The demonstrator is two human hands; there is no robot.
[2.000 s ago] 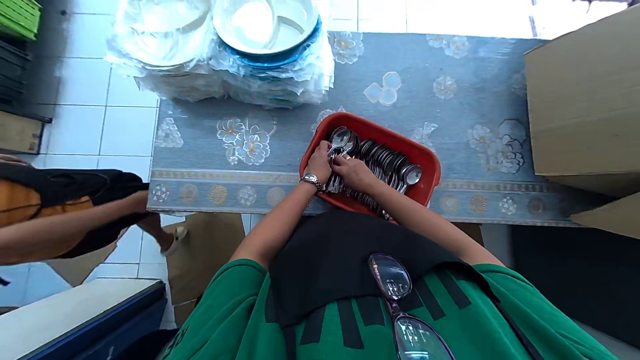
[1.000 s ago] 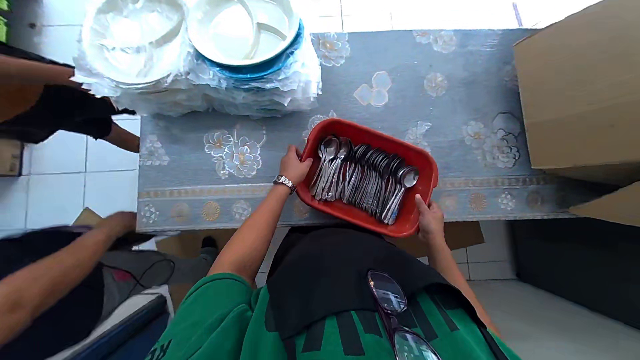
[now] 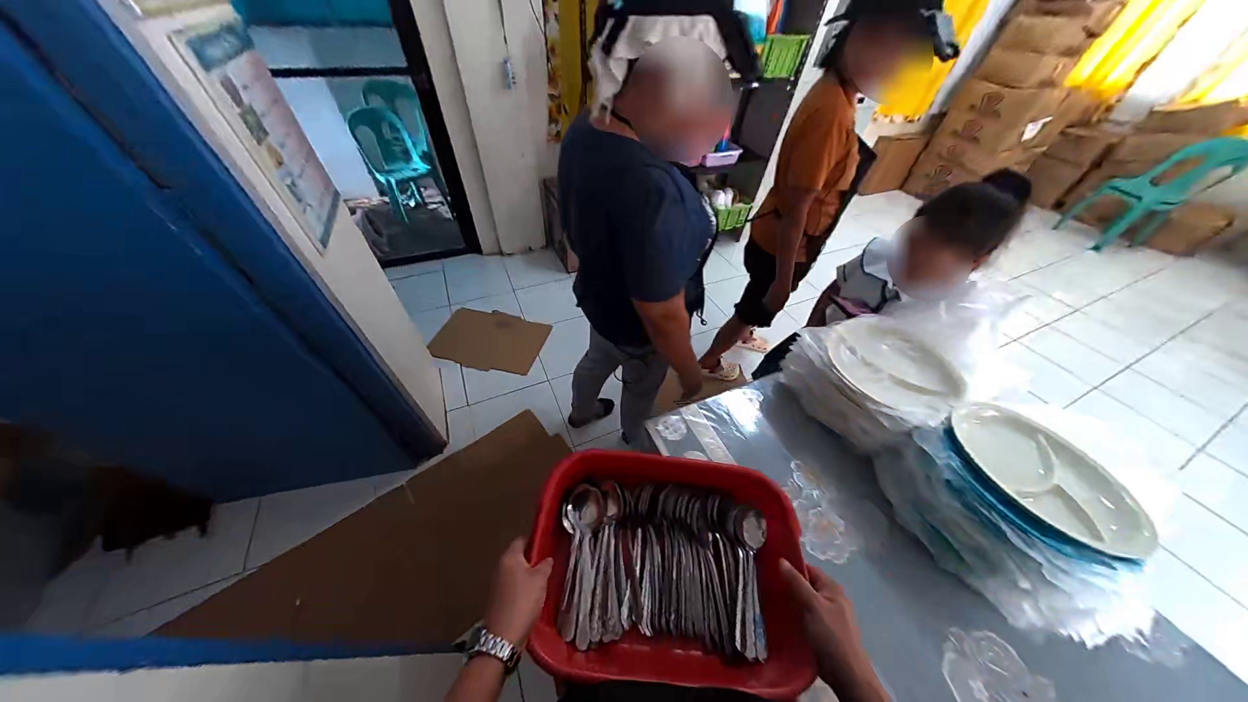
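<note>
A red plastic basin (image 3: 673,468) is held up in front of me, beside the near edge of the table. Rows of metal spoons (image 3: 663,575) lie in it, bowls toward the far side, handles toward me. My left hand (image 3: 517,595), with a metal watch at the wrist, grips the basin's left side. Its right side is gripped by my right hand (image 3: 829,624), thumb on the rim.
The cloth-covered table (image 3: 858,546) holds wrapped stacks of divided plates (image 3: 1053,478). Several people (image 3: 634,224) stand beyond it. Flat cardboard (image 3: 419,546) lies on the tiled floor, left of the basin. A blue door (image 3: 175,263) is at left.
The basin has left its place on the table and is now carried in both hands. My view has swung left and up, toward the people and the doorway.
</note>
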